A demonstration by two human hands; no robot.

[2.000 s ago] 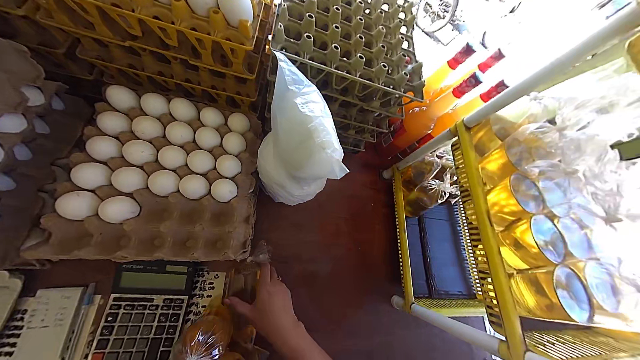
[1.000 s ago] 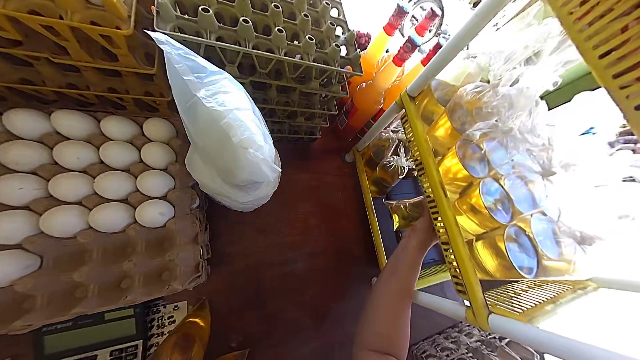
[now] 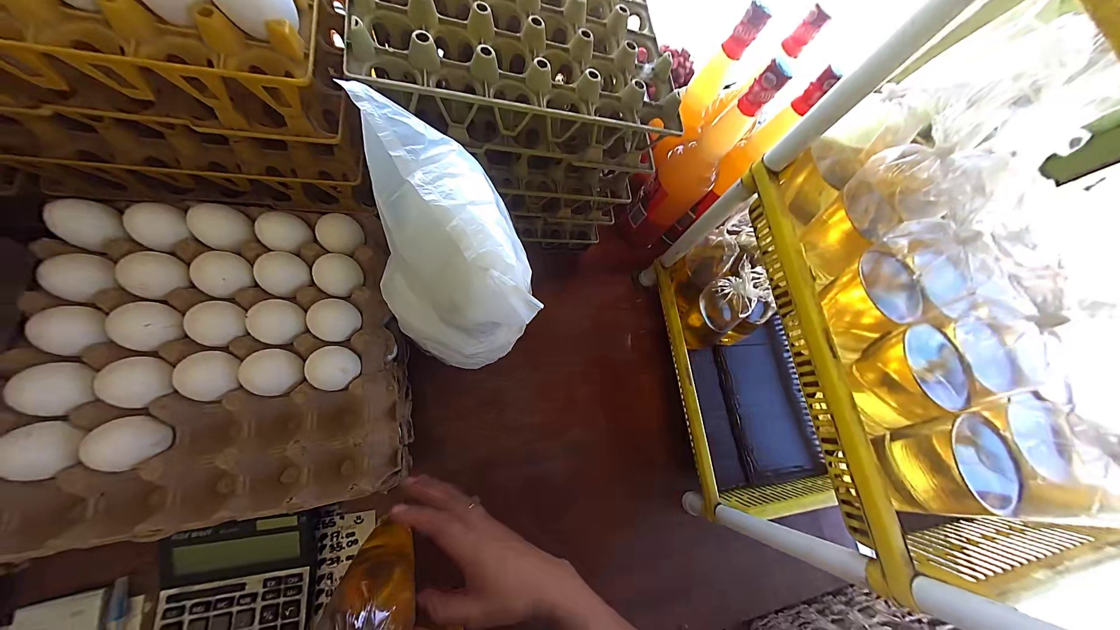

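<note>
My right hand [image 3: 490,560] is at the bottom centre with its fingers apart, beside a clear plastic bag of golden liquid [image 3: 376,582]. Its fingertips are at the bag's right edge; whether they press on it is hard to tell. A calculator [image 3: 236,577] and a paper with handwritten figures [image 3: 341,547] lie left of this bag. Above them sits a cardboard egg tray [image 3: 289,446] partly filled with white eggs [image 3: 214,324]. A white plastic bag [image 3: 455,254] stands right of the tray. My left hand is not in view.
Yellow plastic trays [image 3: 175,74] and grey-green egg trays [image 3: 525,96] are stacked at the back. Orange bottles with red caps [image 3: 700,157] stand behind a white-framed rack [image 3: 787,547]. Its yellow baskets [image 3: 822,367] hold tied bags of golden liquid [image 3: 910,367].
My right hand has moved from the small yellow basket at the right to the bag at the bottom. A bag of golden liquid near the hand in that basket is no longer there.
</note>
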